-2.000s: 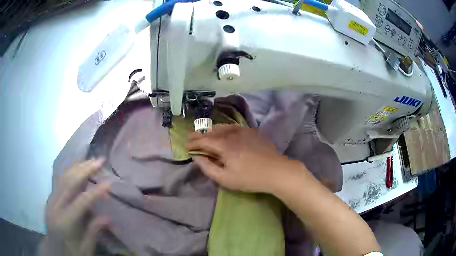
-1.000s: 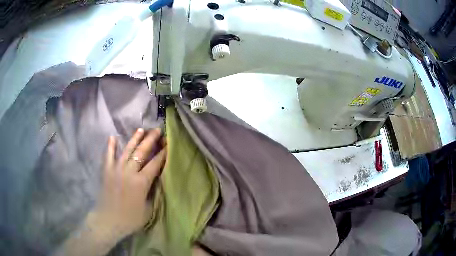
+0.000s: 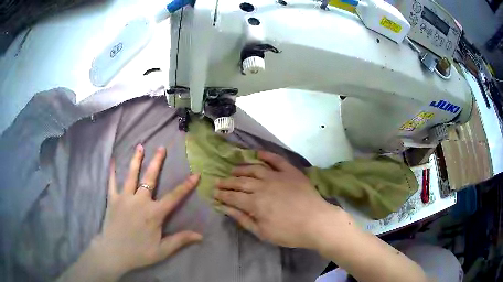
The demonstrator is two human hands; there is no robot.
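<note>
A grey-mauve garment panel (image 3: pixel 83 160) lies spread left of and in front of the needle, and also behind the presser foot. An olive piece (image 3: pixel 207 148) lies on it from the presser foot (image 3: pixel 184 120), runs under my right hand and comes out crumpled on the right of the bed. My left hand (image 3: pixel 140 215) lies flat on the grey-mauve panel, fingers spread, a ring on one finger. My right hand (image 3: pixel 265 198) lies flat on the olive piece, fingers close together, gripping nothing that I can see. The needle tip is hidden.
The white JUKI machine head (image 3: pixel 309 63) spans the top. A flat white paddle (image 3: pixel 118 52) is left of it. A control panel (image 3: pixel 435 25) is upper right. A red tool (image 3: pixel 425 185) and brown cardboard (image 3: pixel 469 157) lie at the right.
My right hand has come up onto the cloth near the needle. The olive piece now reaches out to the right. The grey-mauve cloth that covered the right front is no longer there. My left hand lies flatter.
</note>
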